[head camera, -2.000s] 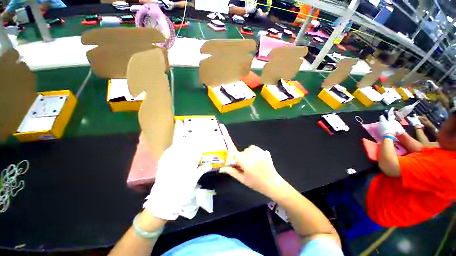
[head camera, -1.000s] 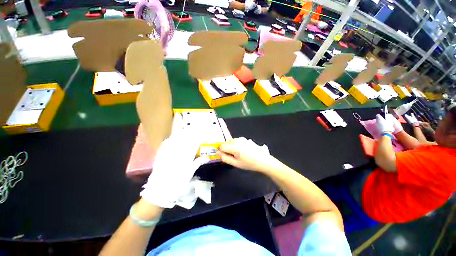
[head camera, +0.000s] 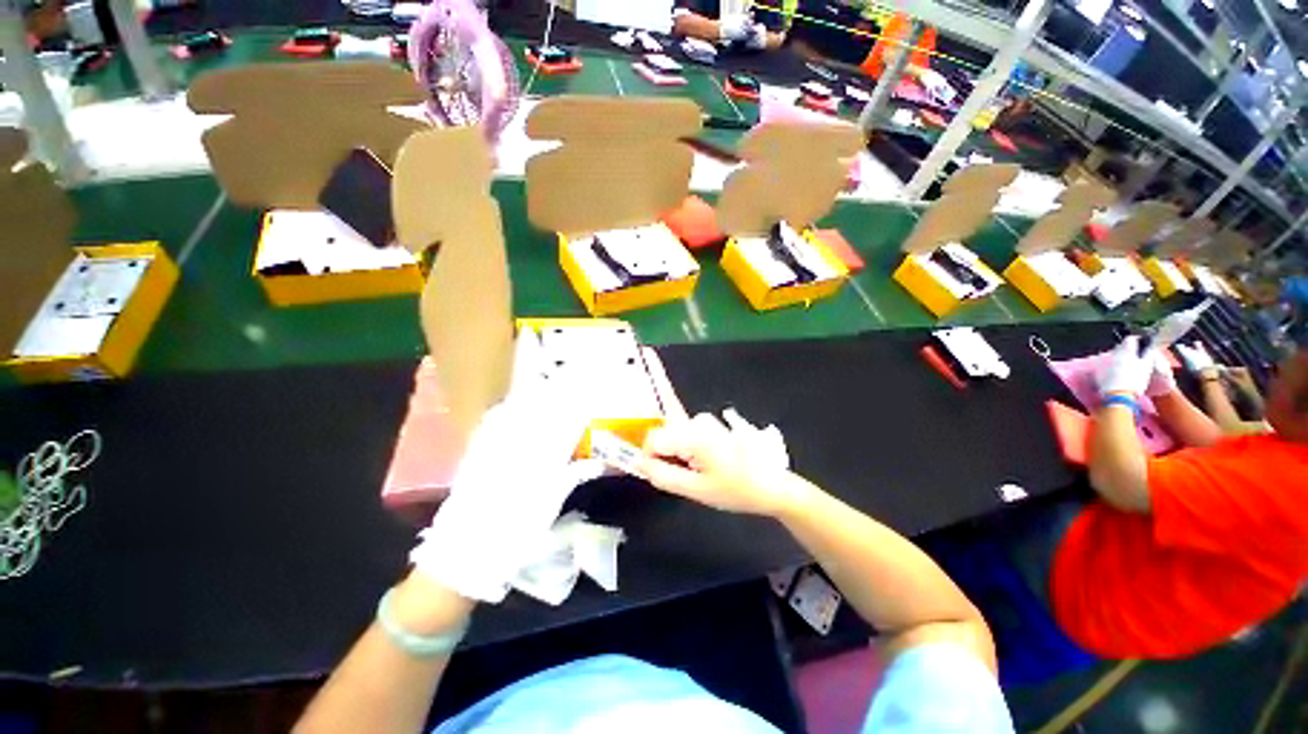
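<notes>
A yellow box (head camera: 626, 430) with its brown lid (head camera: 466, 287) standing open lies on a pink pad (head camera: 419, 456). In it lies a flat white piece (head camera: 600, 369) with dark dots. My left hand (head camera: 495, 495), in a white glove, is closed around the box's near left side and hides that part. My right hand (head camera: 717, 462) is at the near right corner, its thumb and finger pinching a small whitish strip with dark marks (head camera: 617, 455) at the box front. Whether the strip still touches the box is unclear. Crumpled white material (head camera: 578, 556) lies below my left hand.
Open yellow boxes (head camera: 627, 270) stand on the green belt (head camera: 474, 215) beyond. Pale loops (head camera: 43, 502) lie at left on the black mat (head camera: 215, 516). A white device (head camera: 973, 351) lies at right, near a person in orange (head camera: 1198, 538). A pink ring (head camera: 463, 72) stands behind.
The whitish strip now sticks out tilted at my right fingertips; before, a marked patch lay along the box front. A dark flat piece now shows upright at the back left box.
</notes>
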